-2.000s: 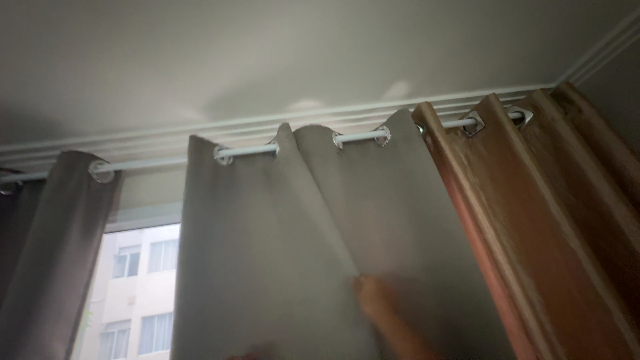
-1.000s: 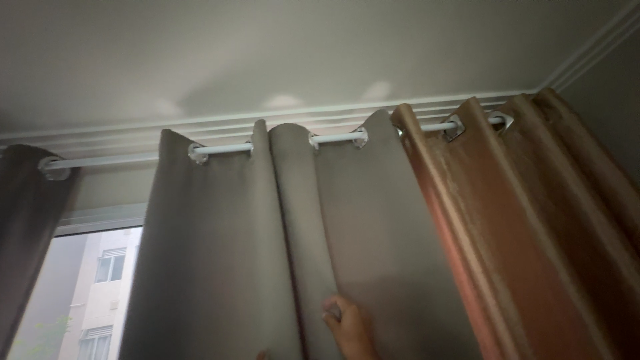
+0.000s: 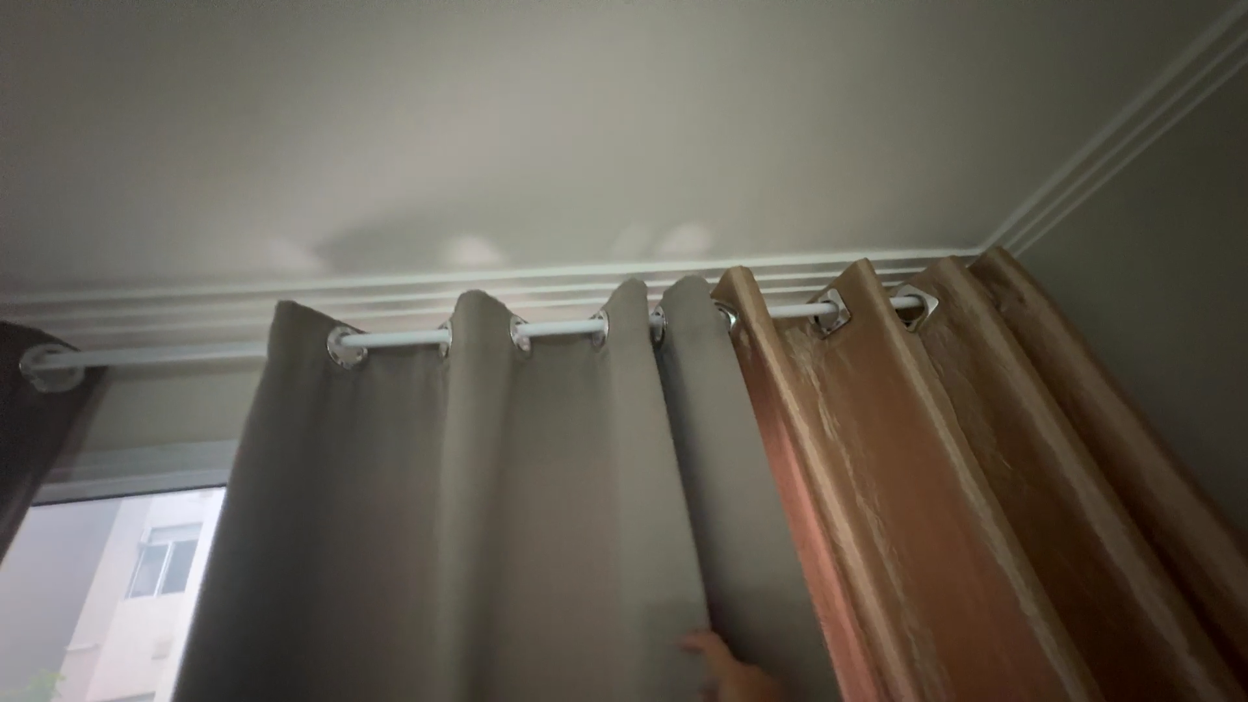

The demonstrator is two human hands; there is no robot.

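Observation:
Grey grommet curtain (image 3: 556,507) hangs in folds from a white curtain rod (image 3: 395,338) that runs through its metal rings. At the bottom edge of the view, my right hand (image 3: 731,668) is at a fold of this curtain, its fingers against the fabric; whether they pinch the cloth is not clear. To the right, a shiny golden-brown curtain (image 3: 907,487) hangs from the same rod and touches the grey one. My left hand is out of the frame.
A darker curtain (image 3: 34,409) hangs at the far left. Between it and the grey curtain shows a window (image 3: 117,595) with a building outside. Ceiling moulding (image 3: 546,283) runs just above the rod, and a side wall (image 3: 1160,283) stands at the right.
The grey curtain's top has formed more folds along the rod, with its rings rearranged. My right hand has moved from one fold to another farther right on the grey curtain.

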